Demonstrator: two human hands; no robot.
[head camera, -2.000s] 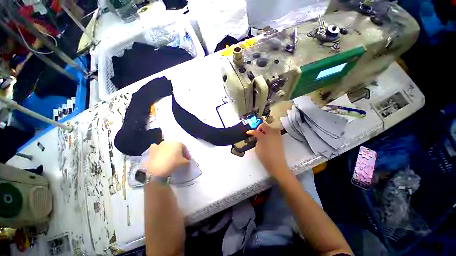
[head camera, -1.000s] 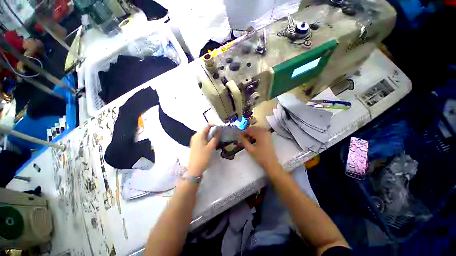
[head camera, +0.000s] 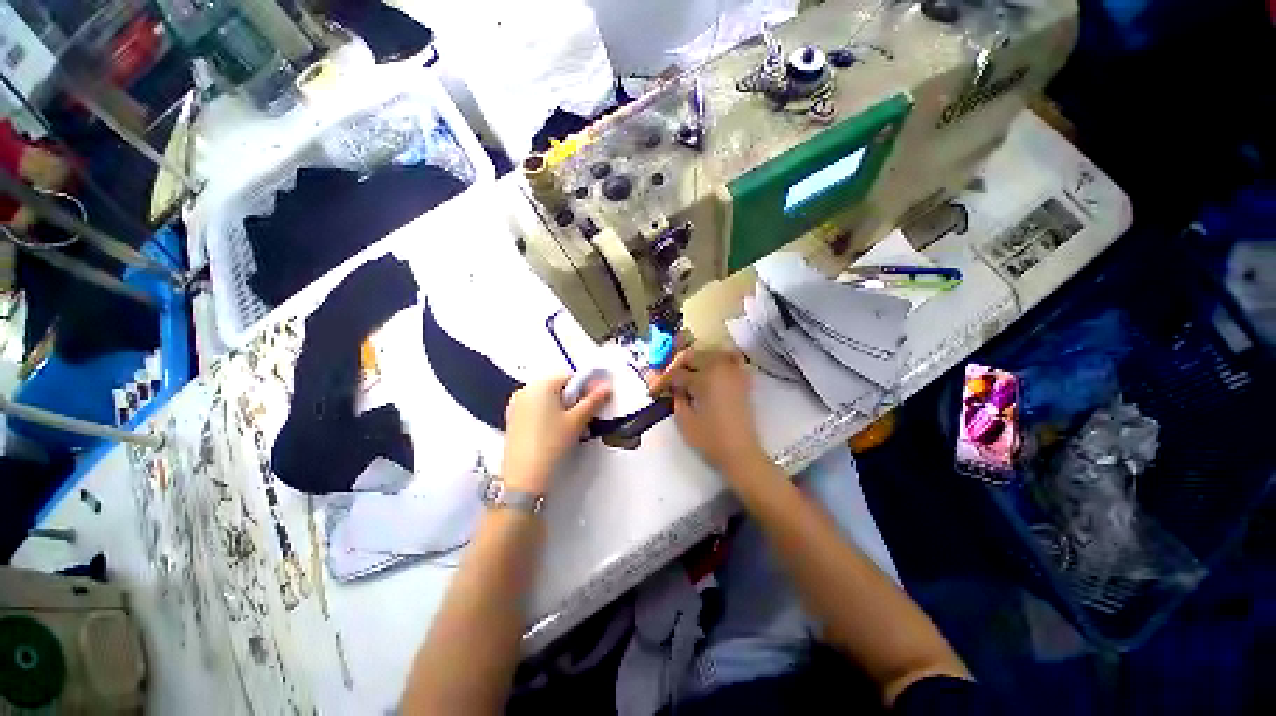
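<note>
A black curved piece [head camera: 473, 375] lies on the table and runs under my left hand to the needle area. A light grey piece [head camera: 602, 389] lies on it at the needle. My left hand [head camera: 549, 427] holds the grey piece's left end between thumb and fingers. My right hand [head camera: 707, 402] has its fingertips on the pieces beside the blue part [head camera: 658, 346] at the presser foot of the sewing machine [head camera: 644, 182]. What lies under the fingertips is partly hidden.
A black pile [head camera: 336, 385] and a grey stack [head camera: 399, 525] lie at left. Fanned grey pieces [head camera: 826, 336] and a pen [head camera: 910, 273] lie at right. A white basket [head camera: 231, 280] stands behind, a second machine [head camera: 70, 636] at lower left, a dark crate with a phone [head camera: 989, 420] at right.
My left hand has moved from the left grey stack to the needle area with a grey piece, now lying on the black one. The whole view has shifted slightly.
</note>
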